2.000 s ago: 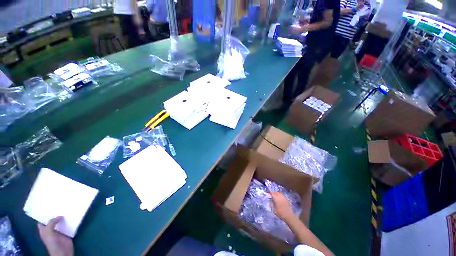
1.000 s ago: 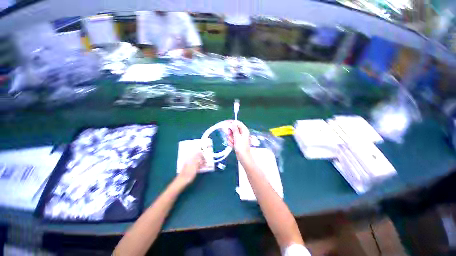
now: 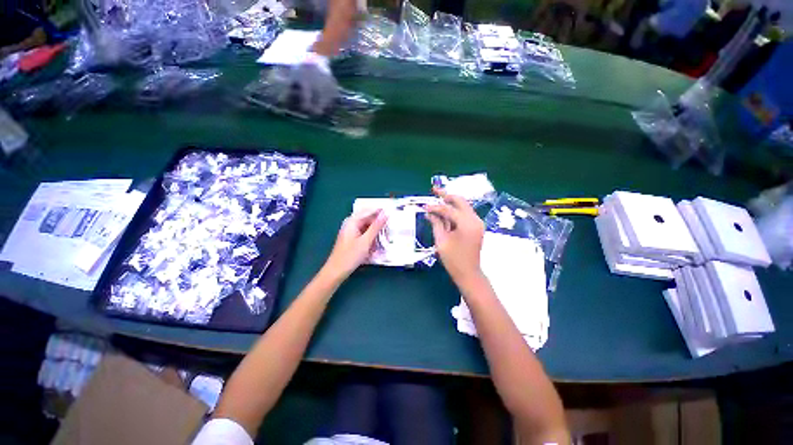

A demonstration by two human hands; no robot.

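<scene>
My left hand (image 3: 355, 241) grips the left side of a white card insert (image 3: 399, 236) above the bench. My right hand (image 3: 456, 228) holds a white coiled cable (image 3: 423, 202) against the insert's right side; the loop lies partly over the card. Fingers hide part of the coil and its plug ends. A low, uneven stack of flat card blanks (image 3: 511, 282) lies just right, partly behind my right forearm. Finished inserts (image 3: 654, 224) with dark round holes stand in piles at the right. The black tray (image 3: 287, 241) at the left holds a heap of small bagged parts (image 3: 204, 235).
Printed sheets (image 3: 65, 228) lie left of the tray. Yellow-handled cutters (image 3: 571, 207) lie beside the finished inserts. Clear plastic bags (image 3: 530, 217) lie behind the blanks. Another person's gloved hand (image 3: 309, 85) is over bags across the bench. Cartons (image 3: 130, 408) are below the front edge.
The view has turned from the carton on the right back to the bench. My right hand has left that carton and now holds the coiled cable, which has been brought down onto the insert.
</scene>
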